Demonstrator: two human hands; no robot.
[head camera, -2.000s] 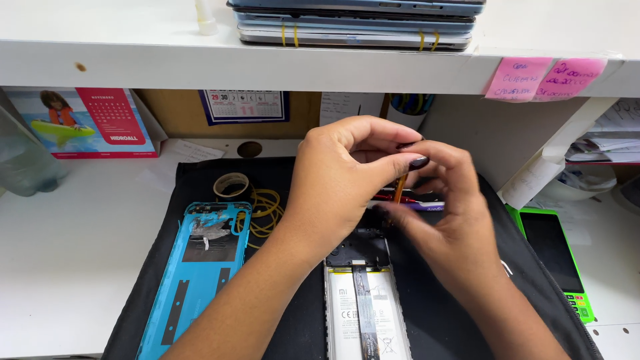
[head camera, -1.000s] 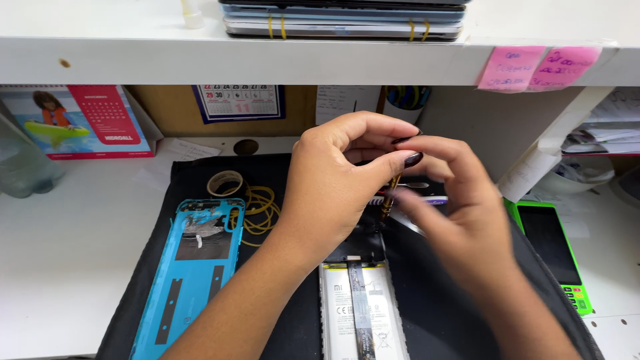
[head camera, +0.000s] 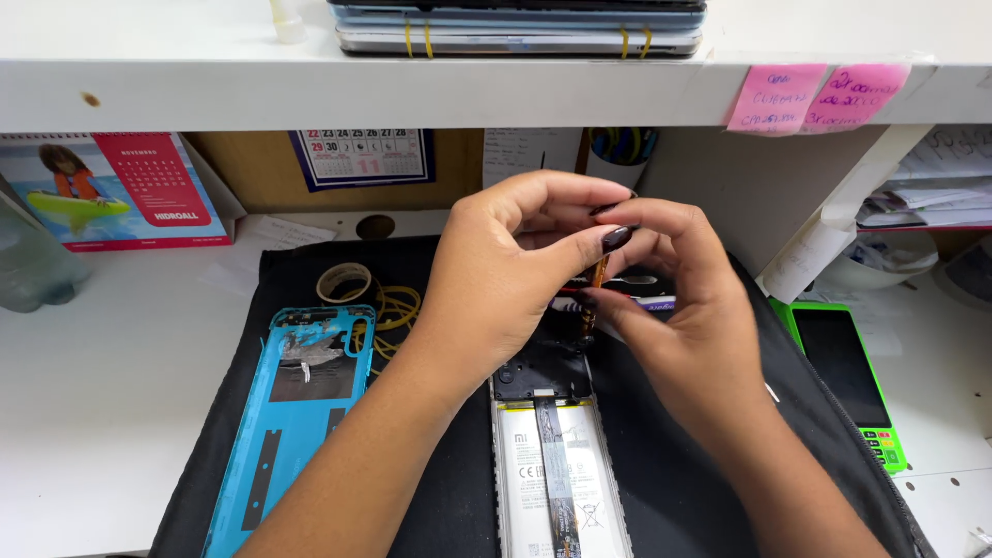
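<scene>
Above the top end of an opened phone (head camera: 559, 465), my left hand (head camera: 511, 271) pinches a thin orange-brown flex cable (head camera: 597, 283) between thumb and fingers. My right hand (head camera: 682, 294) meets it from the other side, its fingertips at the same strip and its thumb low beside it. How firmly the right fingers hold the strip is hard to tell. The phone shows its battery, with a dark ribbon cable running along it. A blue phone back cover (head camera: 291, 434) lies inner side up to the left, on the black mat (head camera: 457, 480).
Beside the cover are a tape roll (head camera: 345, 284) and yellow rubber bands (head camera: 397, 310). A toothbrush (head camera: 655, 303) and a metal tool (head camera: 637, 280) lie behind my hands. A green card terminal (head camera: 841, 380) is at right. Banded phones (head camera: 519, 35) sit on the shelf (head camera: 434, 97) overhead.
My right thumb and fingers have shifted slightly around the strip. My left hand keeps much the same pinch above the phone.
</scene>
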